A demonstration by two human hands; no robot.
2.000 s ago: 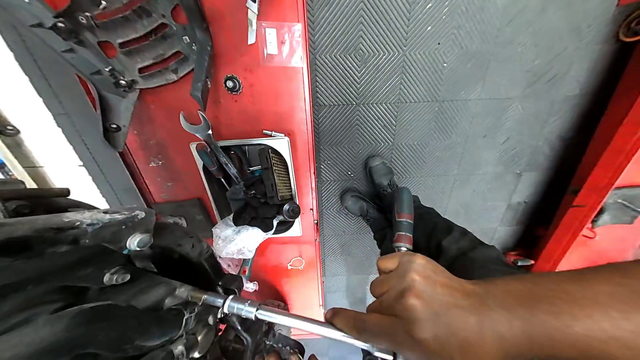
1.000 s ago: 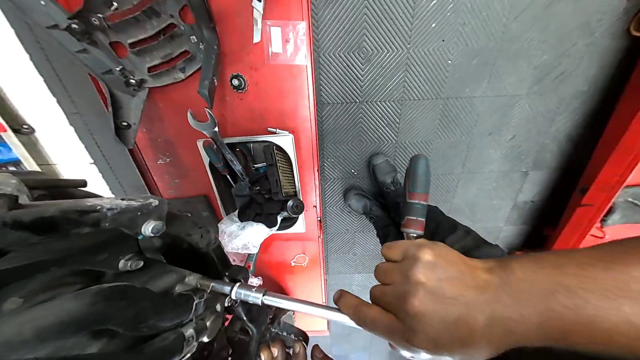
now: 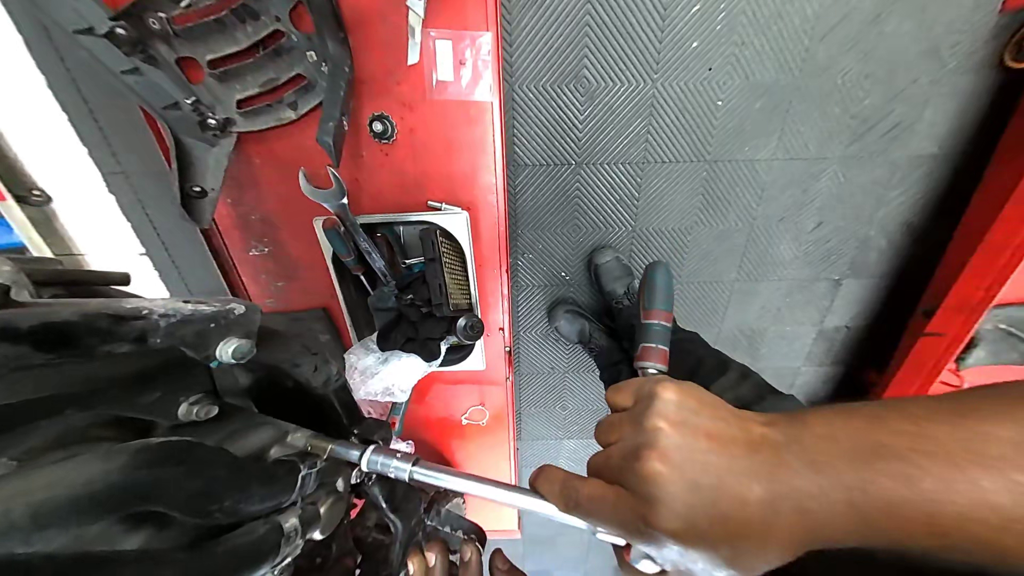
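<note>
My right hand (image 3: 672, 472) comes in from the right and is closed around a ratchet. Its grey-green and red handle (image 3: 655, 316) stands out above the fist. My right thumb lies along a chrome extension bar (image 3: 496, 492), which runs left through a coupling (image 3: 389, 463) to a fastening point on a dark, dirty machine assembly (image 3: 104, 416). Two hex bolt heads, one upper (image 3: 236, 350) and one lower (image 3: 198, 409), show on that assembly. Of my left hand (image 3: 448, 562), only fingers show at the bottom edge, beside black parts; what they hold is hidden.
On the red work surface (image 3: 416, 168) lie a slotted black plastic guard (image 3: 256, 64), a small toothed round part (image 3: 382, 127), a clear plastic bag (image 3: 458, 64) and a tray (image 3: 478, 280) holding an open-end wrench (image 3: 356, 228) and black cloth (image 3: 412, 316). Shoes (image 3: 588, 308) stand on grey matting.
My right hand keeps its grip on the ratchet, and the bar stays at the machine. Fingers of my left hand show more plainly at the bottom edge than two seconds ago. The view has shifted slightly.
</note>
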